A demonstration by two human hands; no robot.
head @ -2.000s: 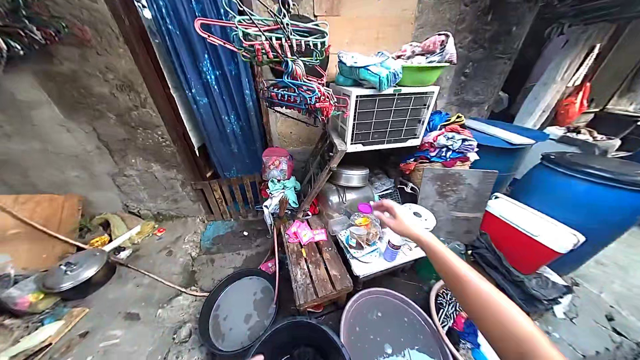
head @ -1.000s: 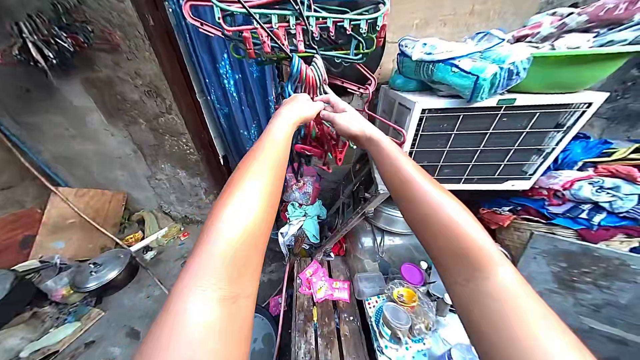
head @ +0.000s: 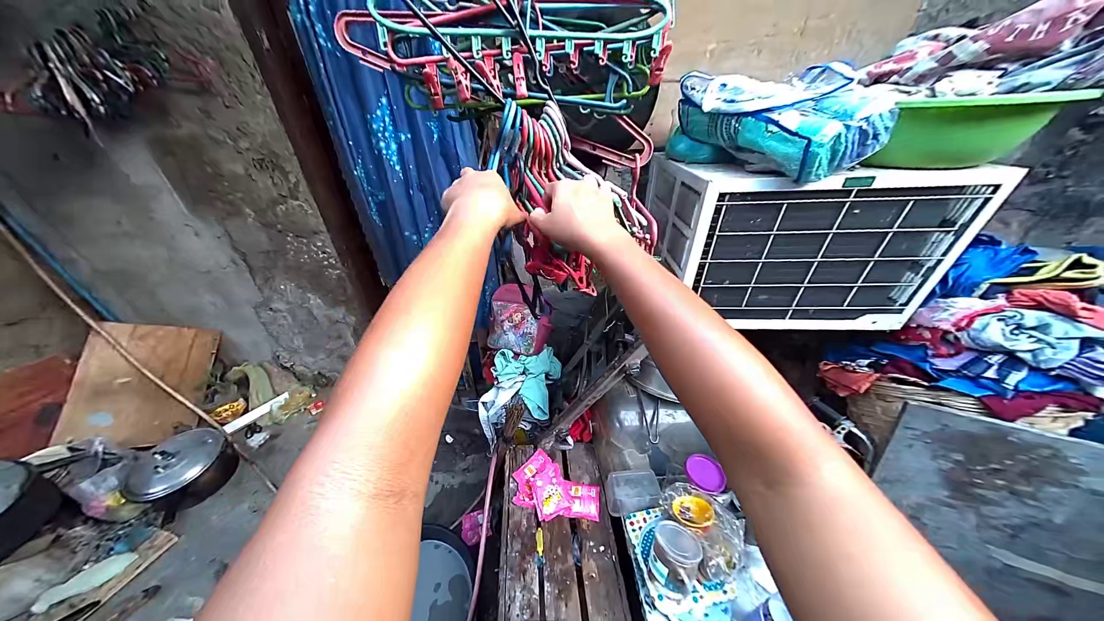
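Both arms reach forward to a bunch of plastic clothes hangers [head: 539, 155], red, blue and white, that hangs under a clip hanger [head: 526, 43] with red and green pegs. On the bunch's left side is my left hand [head: 483, 200], its fingers closed around hangers. Close beside it, my right hand [head: 576, 211] grips hangers at the middle and right. The fingertips of both are mostly hidden behind the backs of the hands. Red hanger parts dangle below the hands. A blue patterned curtain [head: 388, 138] hangs behind and to the left.
An air conditioner unit [head: 819, 241] stands at the right, bearing a green basin [head: 975, 129] and bagged cloth. Folded clothes [head: 1026, 336] lie beyond it. Below are a wooden bench [head: 561, 569] with pink sachets [head: 552, 492], a water basin [head: 440, 578], and a lidded pot [head: 181, 466] at the left.
Two seconds ago my right hand was over the containers by the bench; one second ago both hands were at the hangers, where they remain. The view has moved nearer the hangers.
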